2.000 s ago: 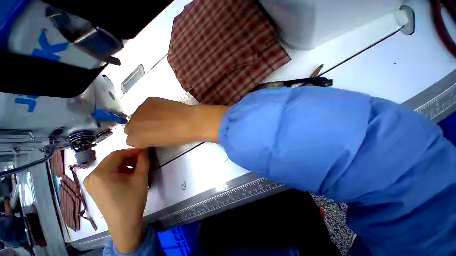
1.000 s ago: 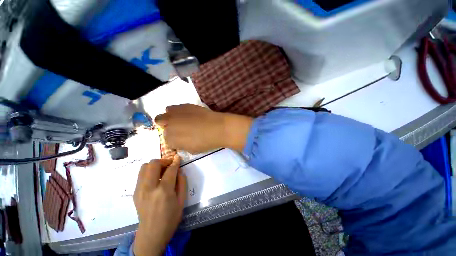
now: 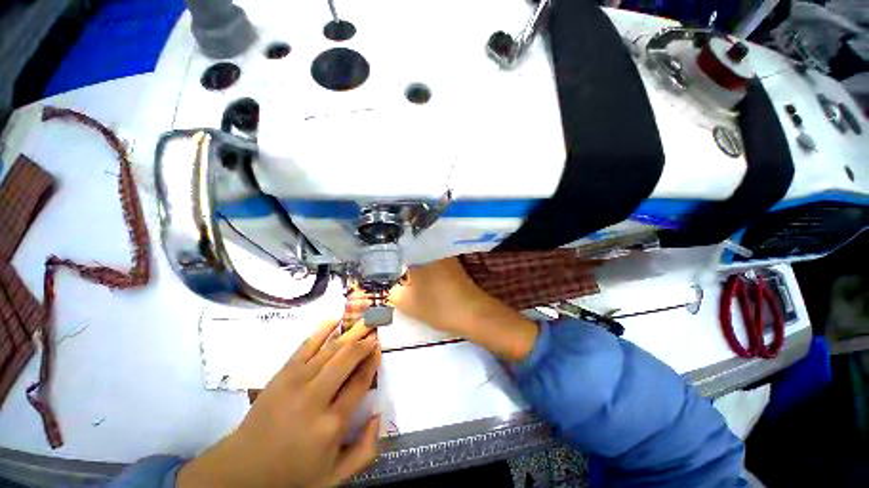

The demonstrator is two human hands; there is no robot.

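A small red-brown plaid piece lies in the lit spot at the needle of the white sewing machine. My left hand lies in front of the needle, its fingertips on the piece. Some plaid edge also shows under that hand. My right hand is just right of the needle, its fingertips partly hidden by the machine head. A pale flat plate lies left of the needle. A larger plaid stack lies behind my right wrist, partly covered by the machine arm.
A frayed plaid strip winds over the table's left part. More plaid pieces lie at the left edge. Black snips lie behind my right sleeve. Red-handled scissors lie at the right end. A ruler tape runs along the front edge.
The view has swung, so the whole machine arm and the frayed strip now show. My left hand's fingers are now stretched forward, flatter on the cloth. My right hand stays by the needle.
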